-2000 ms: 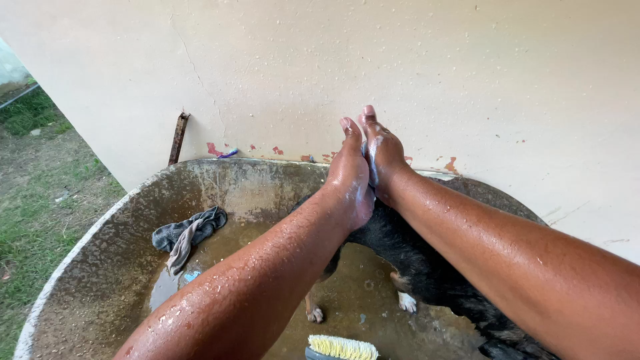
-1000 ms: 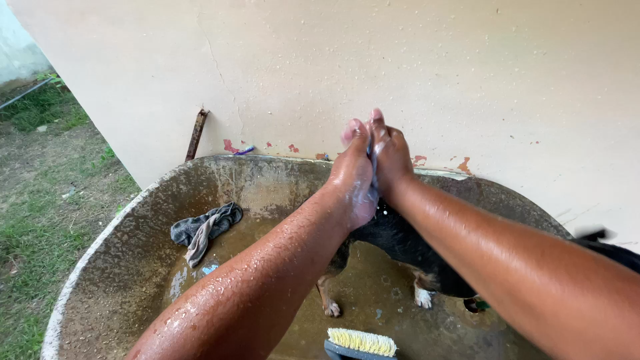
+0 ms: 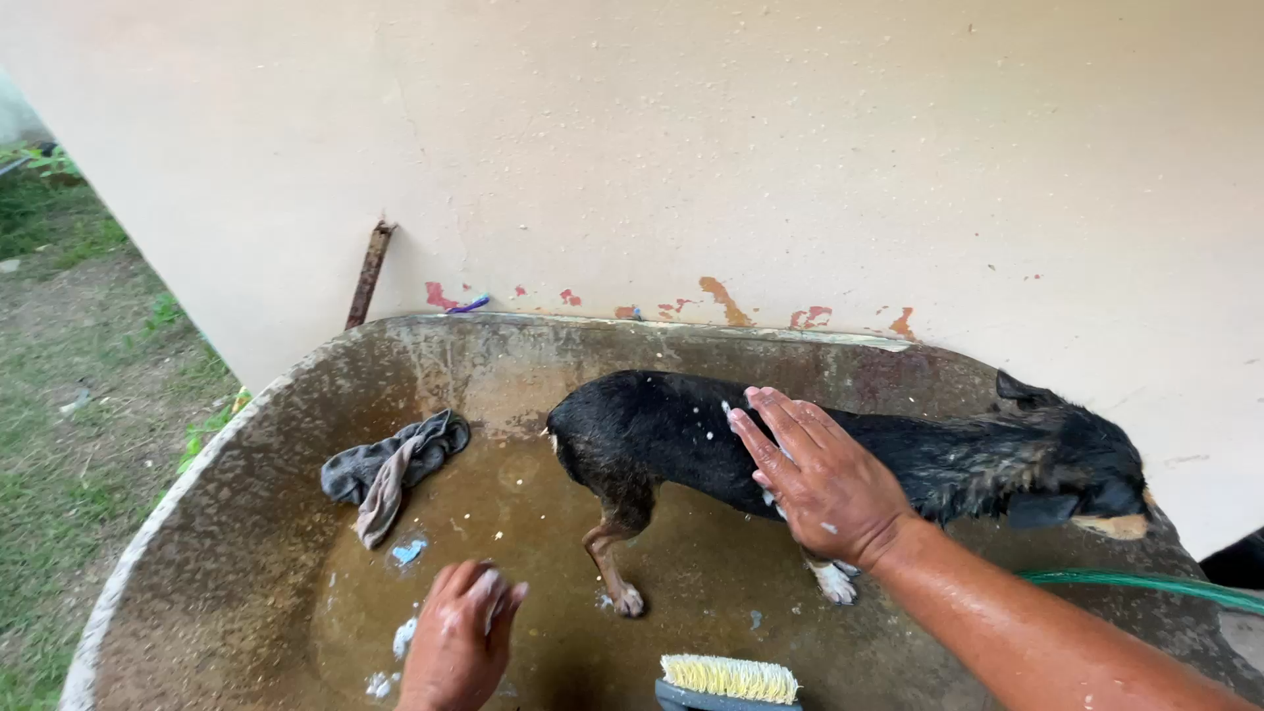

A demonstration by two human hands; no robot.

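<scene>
A wet black dog with tan legs stands in a concrete tub, its head toward the right. My right hand lies on the dog's back and side, palm down with fingers extended, and has white lather on it. Lower left, my left hand hovers over the tub with fingers curled and some lather on them; whether it holds anything is hard to tell. A scrub brush with cream and yellow bristles lies bristles up at the bottom edge of the view.
A wet grey cloth lies at the tub's left. Behind stands a painted wall, a rusty metal bar against it. A purple toothbrush-like object rests on the rim. A green hose crosses the right side.
My hands were pressed together with lather and have come apart. The right one has come down onto the dog, the left one has moved down and left. The dog's whole body now shows.
</scene>
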